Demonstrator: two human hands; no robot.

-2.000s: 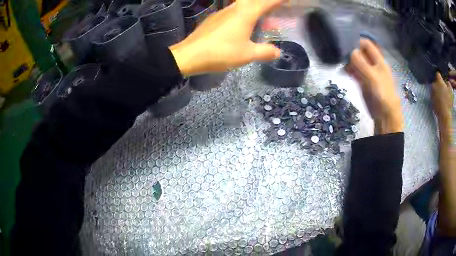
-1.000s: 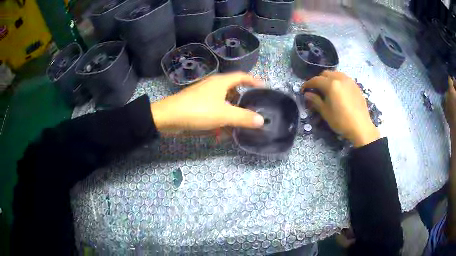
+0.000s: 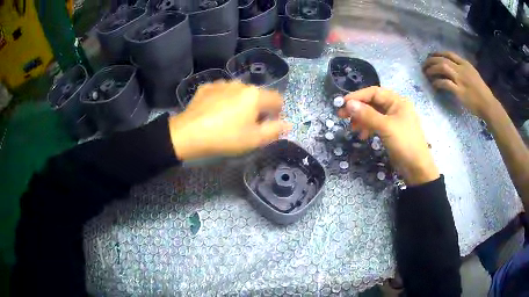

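A dark plastic housing (image 3: 284,181) lies open side up on the bubble wrap in front of me, its round central post showing. My left hand (image 3: 229,120) is blurred just above and left of it; its thumb and fingers are apart, and I see nothing in it. My right hand (image 3: 383,125) pinches a small insert with a pale round disc (image 3: 339,101) between thumb and fingertips. It is above the heap of small inserts (image 3: 344,165), right of the housing, and partly covers the heap.
Stacked housings (image 3: 159,58) stand at the back left. Single housings stand behind my left hand and behind the heap (image 3: 354,74). Bubble wrap (image 3: 243,255) covers the table. Another person's hand (image 3: 458,78) rests at the right. Yellow crates (image 3: 23,40) are at the far left.
The housing is now down on the bubble wrap with its post showing, out of my left hand. My right hand has lifted an insert from the heap. The other person's hand has reached in.
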